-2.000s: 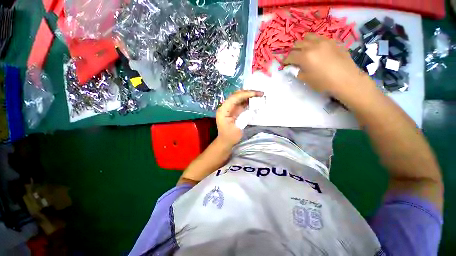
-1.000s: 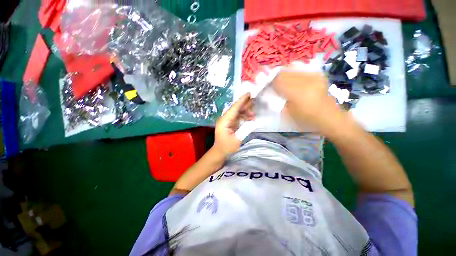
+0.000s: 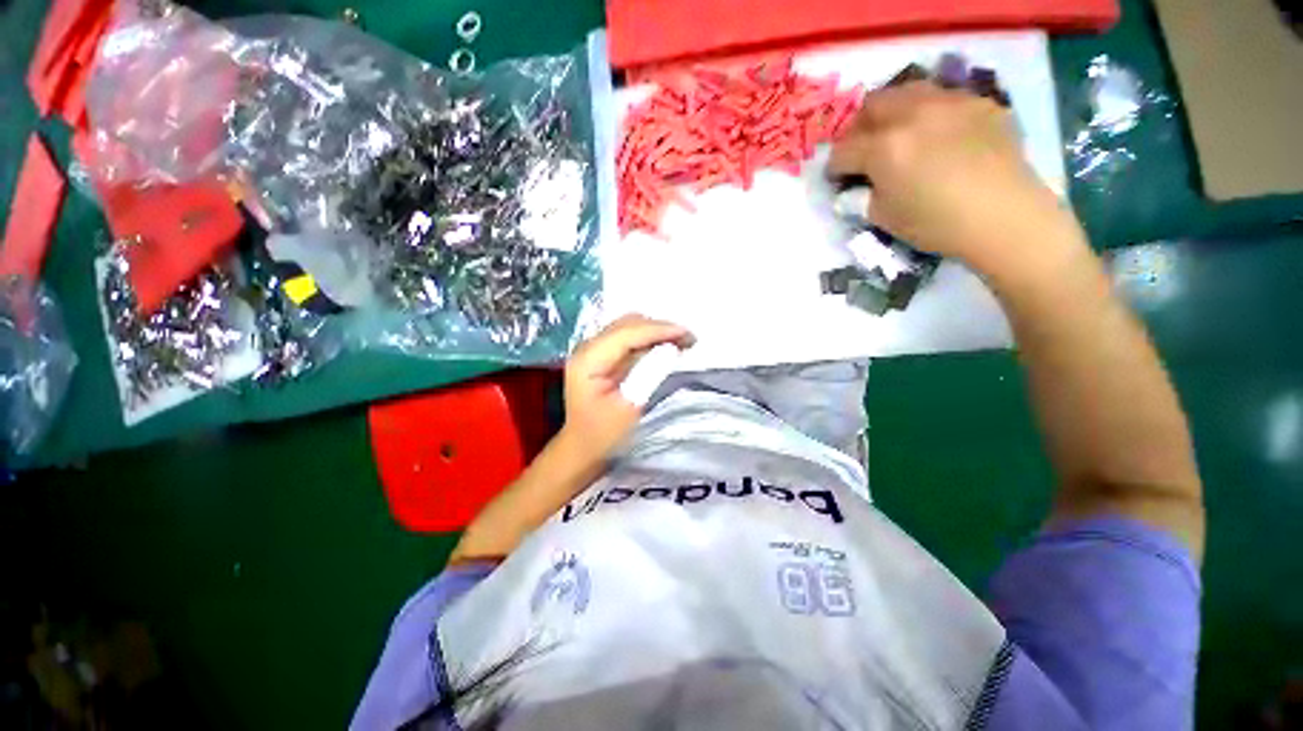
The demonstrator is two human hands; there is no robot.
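My right hand (image 3: 936, 164) is over the heap of dark square plates (image 3: 875, 286) on the white sheet (image 3: 743, 286); its fingertips point down-left and partly hide the heap, so whether it grips a plate cannot be told. My left hand (image 3: 615, 374) is at the sheet's near left edge, fingers curled, with a white covering on the thumb; whether it holds a small part cannot be told. A heap of red strips (image 3: 729, 129) lies on the sheet, left of the plates.
A long red bar (image 3: 857, 26) lies beyond the sheet. Left are a metal fittings heap (image 3: 465, 214) on clear plastic, a second metal heap (image 3: 179, 336), red pieces (image 3: 172, 229) and a yellow-and-black tool (image 3: 300, 289). A red stool (image 3: 450, 454) stands below the bench edge.
My right hand has moved from the middle of the sheet to the dark plates. My left hand has moved slightly nearer to me, apart from the right. The whole view has shifted.
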